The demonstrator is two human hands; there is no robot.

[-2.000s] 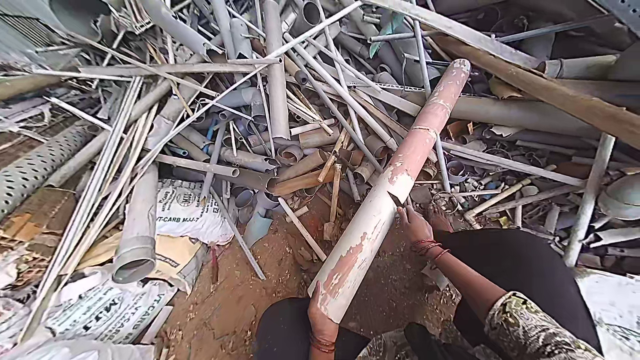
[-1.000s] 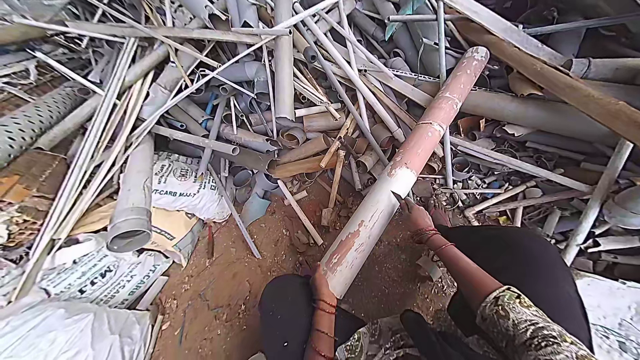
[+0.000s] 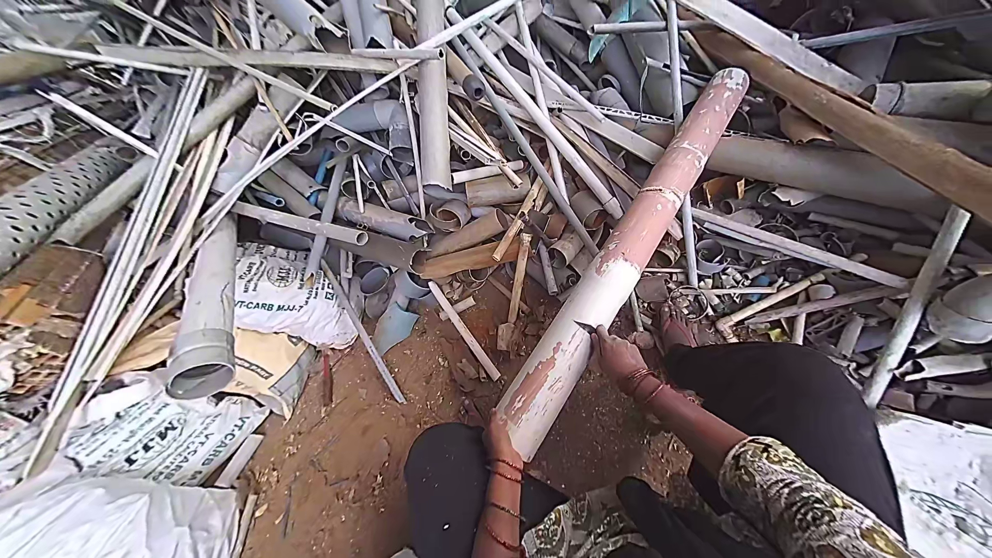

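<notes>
A long plastic pipe (image 3: pixel 589 298) with flaking reddish-brown paint lies slanted, its near end between my knees and its far end over the heap. Bare whitish surface shows along its middle and near part. My left hand (image 3: pixel 502 438) holds the pipe at its near end, fingers partly hidden behind it. In my right hand (image 3: pixel 618 356) is a small dark blade (image 3: pixel 585 326), gripped with its tip against the pipe's whitish middle; its handle is hidden by the fingers.
A heap of scrap pipes (image 3: pixel 434 101) and strips fills the far side. A perforated pipe (image 3: pixel 54 194) lies left. Printed white sacks (image 3: pixel 167 438) sit at lower left, beside brown soil (image 3: pixel 341 465). A wooden plank (image 3: pixel 852 124) slants at upper right. My bare foot (image 3: pixel 676 327) is near the pipe.
My right hand has moved down along the pipe toward its near end, with the blade still in it. More whitish surface shows at the pipe's middle. My left hand remains at the near end.
</notes>
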